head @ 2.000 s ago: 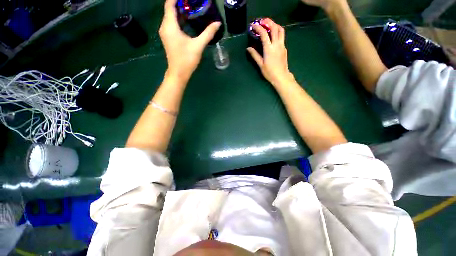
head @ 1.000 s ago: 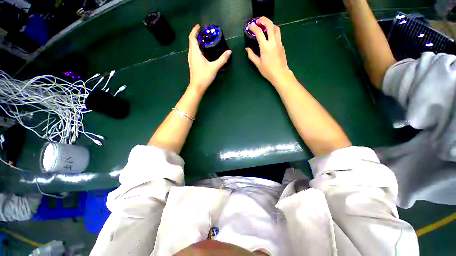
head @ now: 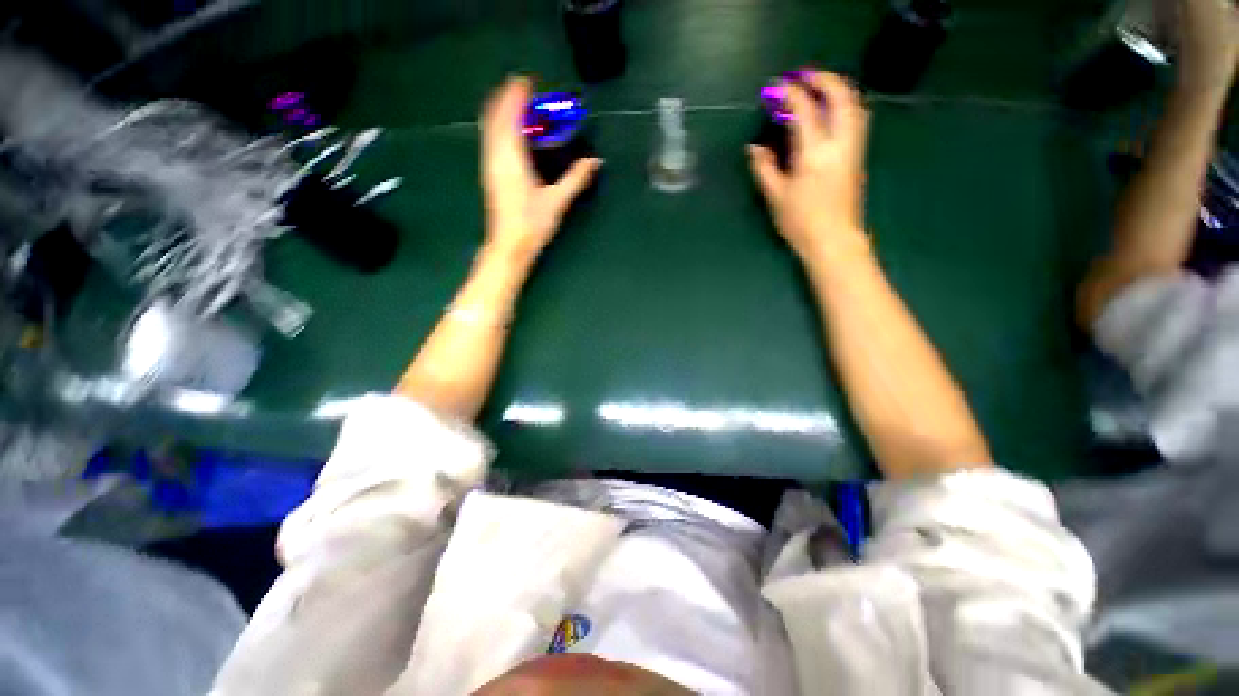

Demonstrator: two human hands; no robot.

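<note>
My left hand (head: 523, 190) is around a black LED cylinder unit (head: 554, 123) whose top glows blue with some red. My right hand (head: 818, 163) is around another LED cylinder unit (head: 780, 101) with a pink-purple glow, its fingers over the top. Both units stand on the dark-green bench (head: 666, 299), well apart. A small clear bottle (head: 671, 166) with a pale upright stem stands between my hands and touches neither.
Unlit black cylinders stand at the back, one at centre (head: 595, 38) and one at right (head: 913, 41). White cables (head: 190, 204), a black cylinder (head: 340, 224) and a white tub (head: 197, 351) are at left. Another person's arm (head: 1166, 190) is at right.
My hands and their units are farther apart, with my right hand shifted right. The bottle, hidden one second ago, shows between them. The view has turned and is blurred at left.
</note>
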